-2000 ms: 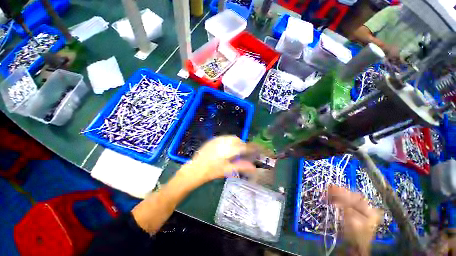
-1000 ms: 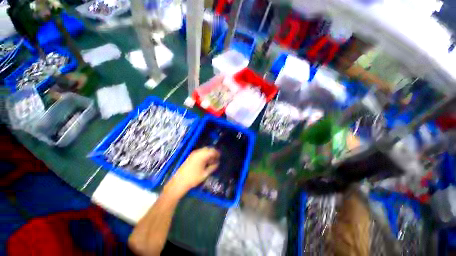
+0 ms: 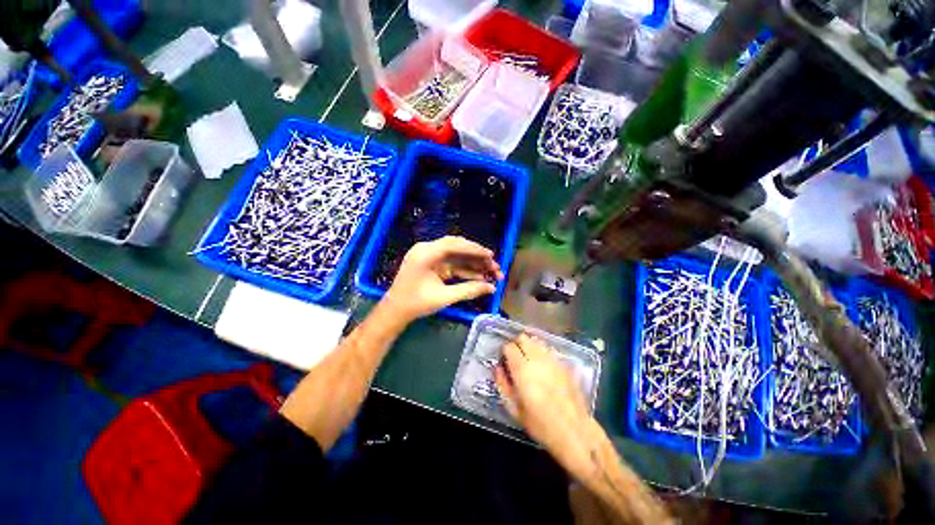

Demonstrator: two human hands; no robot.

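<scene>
My left hand [image 3: 441,277] is over the front right corner of the dark-parts blue tray [image 3: 515,220], thumb and fingertips pinched on what looks like a small dark fitting [image 3: 494,275]. My right hand [image 3: 538,385] reaches into the clear plastic box [image 3: 586,361], fingers down among thin silver pieces [image 3: 482,374]; whether it grips one is hidden. The press [image 3: 666,220] stands right of my left hand, its head above a small metal fixture [image 3: 556,287] on a brownish base. The fixture is beside the box's back edge.
A blue tray of silver rods [image 3: 297,210] is at left, a white pad [image 3: 282,326] before it. Blue rod trays [image 3: 702,354] with draped white strands stand right, by the wrapped press lever [image 3: 820,318]. Red trays [image 3: 523,46] are behind. A red stool [image 3: 154,461] is lower left.
My left hand has come out of the dark tray's middle to its front right corner. My right hand has moved left from the right-hand rod tray and lever area into the clear box.
</scene>
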